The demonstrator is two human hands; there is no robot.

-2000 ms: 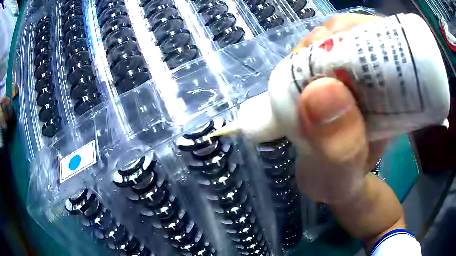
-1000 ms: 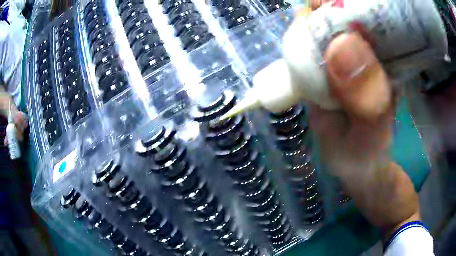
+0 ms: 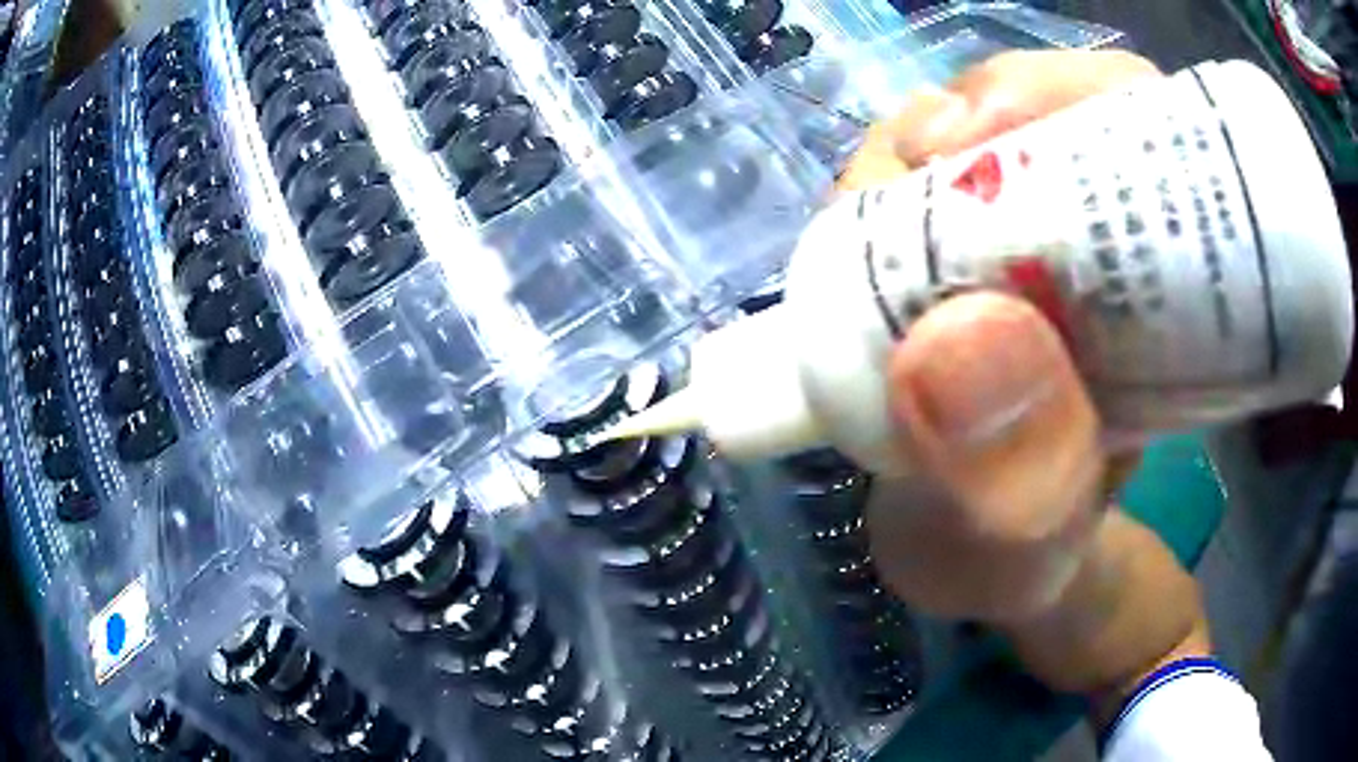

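My right hand [image 3: 1028, 432] is closed round a white glue bottle [image 3: 1162, 253], thumb on the near side, fingers behind it. The bottle lies nearly level, its nozzle [image 3: 670, 420] pointing left. The pale tip is at the top end of a row of black round parts [image 3: 670, 551]; whether it touches them I cannot tell. The rows stand in channels of a clear tray [image 3: 320, 432] with strong glare. The hand and bottle hide part of the tray's right side. My left hand is not in view.
A small white sticker with a blue dot [image 3: 118, 631] is at the tray's left. More rows of black parts [image 3: 358, 223] fill the tray's far section. A teal-green mat [image 3: 1177, 499] shows beyond my wrist. A red and white object [image 3: 1308, 52] is at the top right edge.
The bottle rose towards the picture's top, then came back down and looks sharper now. The tray has shifted in view, its sticker now lower and further left. The tip stays by the same row's end.
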